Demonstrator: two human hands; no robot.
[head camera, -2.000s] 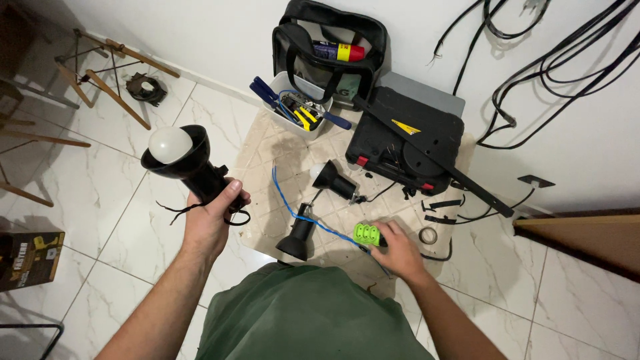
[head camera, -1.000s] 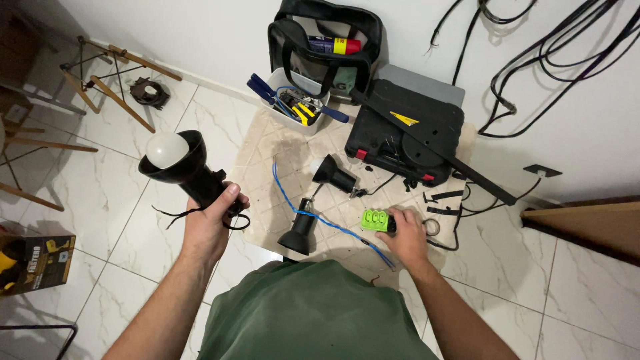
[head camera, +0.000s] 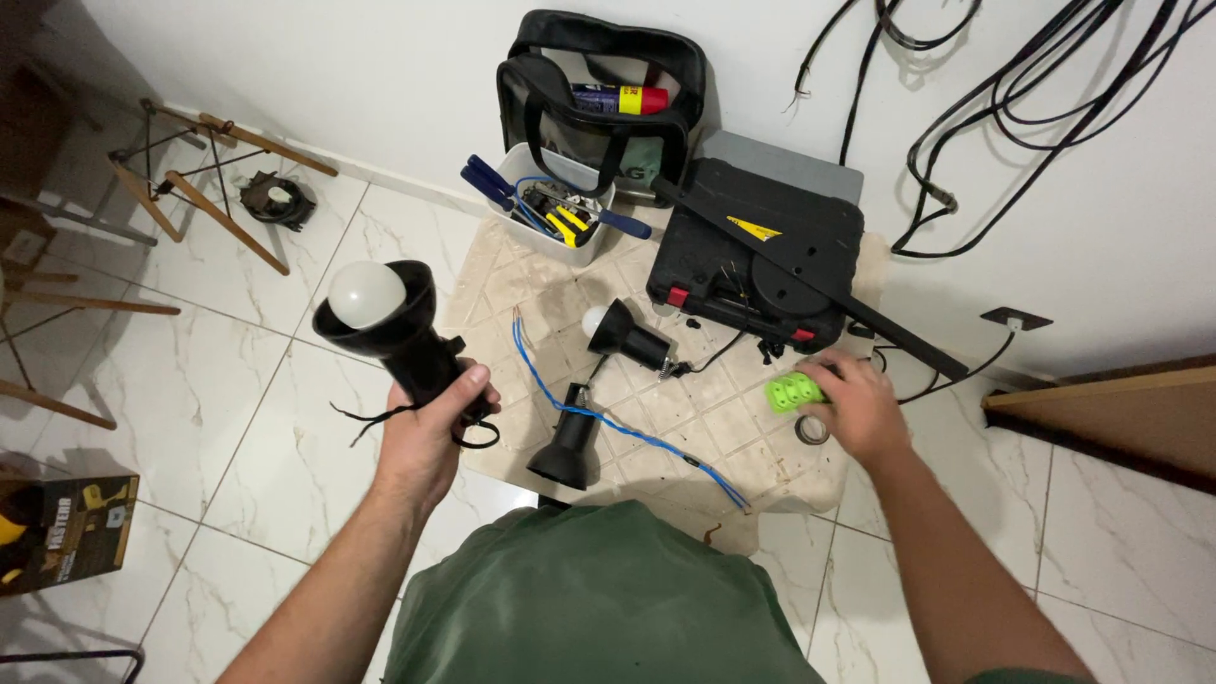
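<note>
A black spotlight lamp (head camera: 413, 356) with a white bulb (head camera: 367, 294) is gripped in my left hand (head camera: 427, 442), off the table's left side; short black wires hang from it. My right hand (head camera: 860, 404) has its fingers on a bright green ribbed object (head camera: 794, 390) at the table's right, beside a roll of tape (head camera: 811, 429). Between my hands lie a second black lamp with a bulb (head camera: 632, 337), a black lamp head pointing down (head camera: 566, 442) and a twisted blue wire (head camera: 627, 429) with bare copper ends.
The quilted tabletop (head camera: 727, 418) carries a black tool case (head camera: 760, 247), a long black bar (head camera: 893, 332), a white tub of hand tools (head camera: 546, 228) and a black bag (head camera: 608, 85). Black cables (head camera: 1026, 142) hang on the wall. A wooden-legged frame (head camera: 204, 171) and a printed box (head camera: 71, 532) are at left.
My right hand has moved the green object away from the blue wire, to the right and farther back on the table. My left hand still holds the lamp.
</note>
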